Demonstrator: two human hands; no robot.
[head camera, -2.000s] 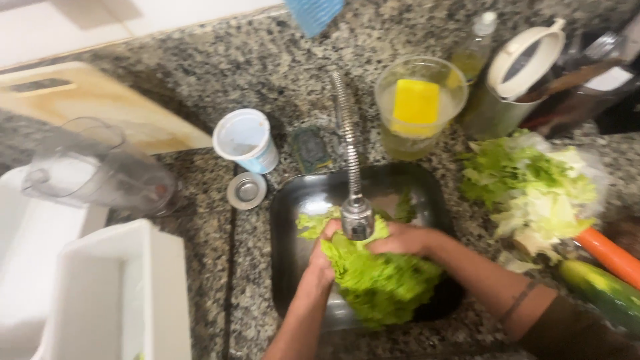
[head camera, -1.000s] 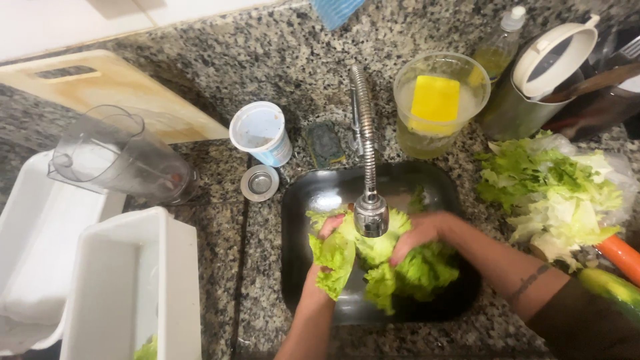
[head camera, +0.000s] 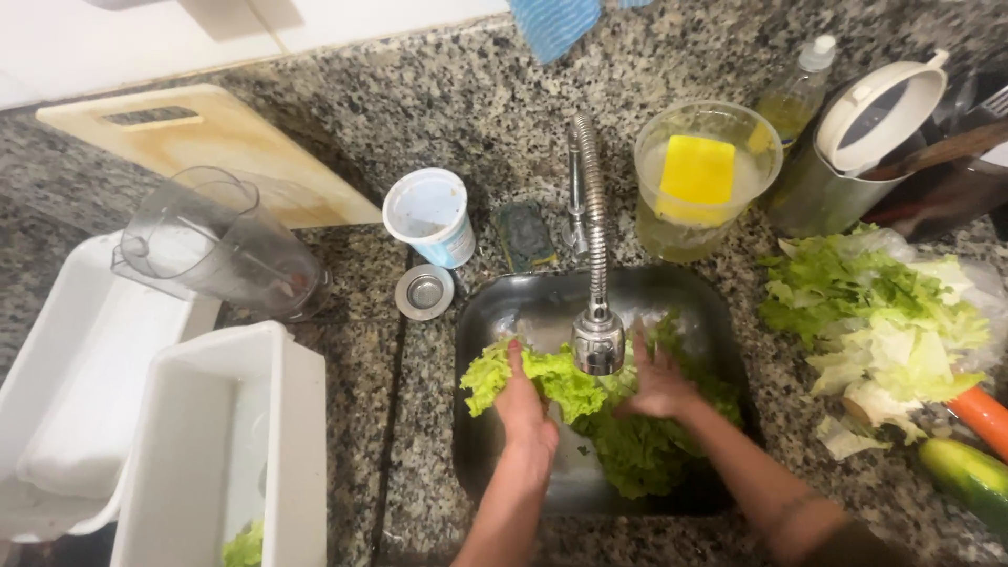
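Over the left part of the stainless steel sink (head camera: 571, 484), my left hand (head camera: 524, 402) holds a light green lettuce leaf (head camera: 563, 378), with the thumb on top of it. My right hand (head camera: 657, 382) has its fingers spread beside the spring-neck faucet (head camera: 598, 339), touching or just above the lettuce; whether it grips any is not plain. Darker lettuce leaves (head camera: 646, 453) lie in the right part of the sink, below and around that hand. The faucet head hangs between both hands and hides part of the lettuce.
White bins (head camera: 299, 441) stand at left near a blender jar (head camera: 220, 244) and cutting board (head camera: 260, 181). A plastic cup (head camera: 433, 216), sink strainer (head camera: 425, 292) and sponge (head camera: 526, 236) sit behind. At right are a tub (head camera: 669, 228), lettuce pile (head camera: 882, 307), carrot (head camera: 980, 417) and green vegetable (head camera: 965, 472).
The bunched lettuce held between both hands two seconds ago is now apart: a leaf is in my left hand, the rest lies lower at right. My right hand's fingers have spread.
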